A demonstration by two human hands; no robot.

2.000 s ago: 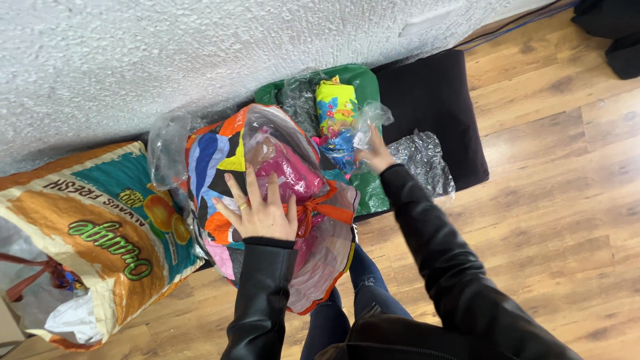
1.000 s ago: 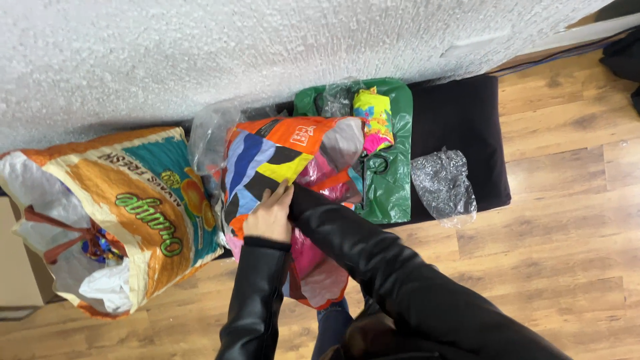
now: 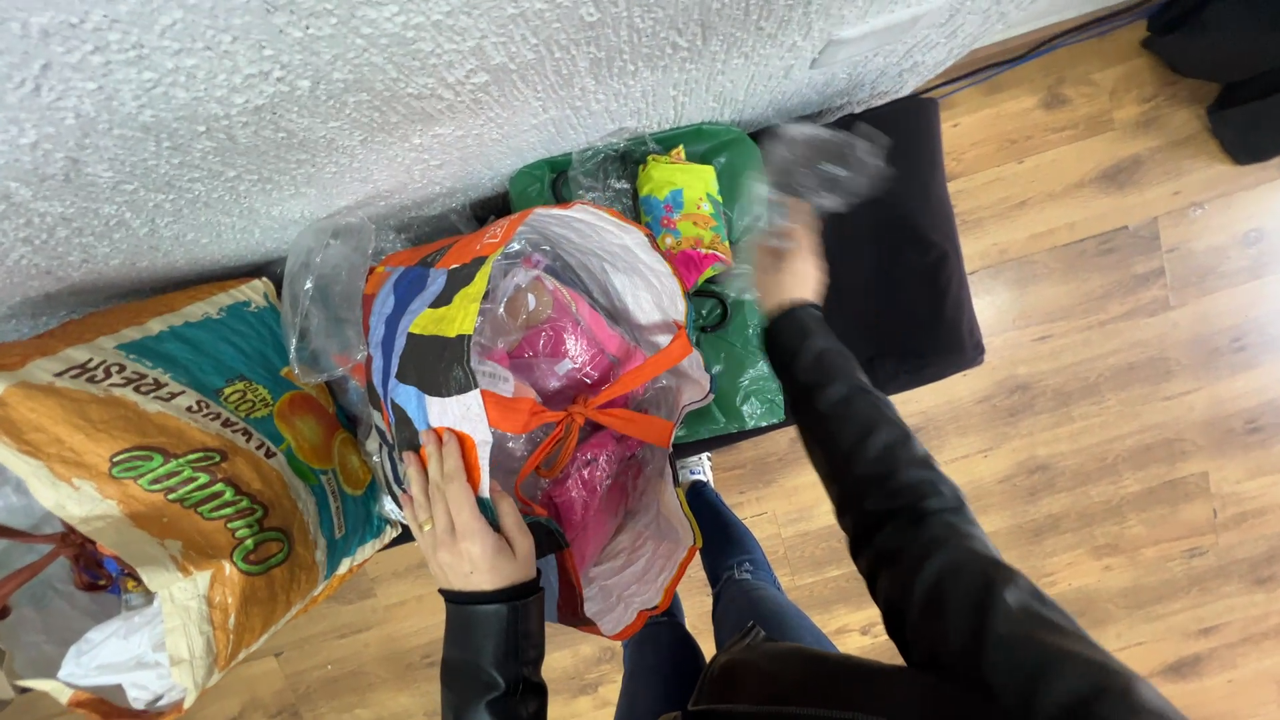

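My left hand (image 3: 468, 520) lies with fingers spread on the near left side of a multicolored tote bag (image 3: 445, 320), whose orange ties (image 3: 582, 412) are knotted across its mouth. Pink items in clear plastic (image 3: 565, 345) show inside. My right hand (image 3: 790, 258), blurred, is over the right edge of a green plastic bag (image 3: 740, 375) with a crumpled clear plastic wrapper (image 3: 825, 165) at its fingers; the blur hides the exact grip. Between the tote and that hand, a small yellow floral-print fabric bundle (image 3: 683, 208) with a pink end rests on the green bag.
A large orange-printed shopping bag (image 3: 200, 430) holding white plastic stands at left. Clear plastic (image 3: 325, 300) sits between the bags. Everything is on a black padded bench (image 3: 890, 250) against a textured white wall (image 3: 300, 110). Dark fabric (image 3: 1225, 70) is at upper right above the wood floor (image 3: 1110, 420).
My right hand has moved right from the tote bag to beside the floral bundle. The crumpled clear wrapper has left its spot on the bench's right part. My left hand has shifted down the tote's side.
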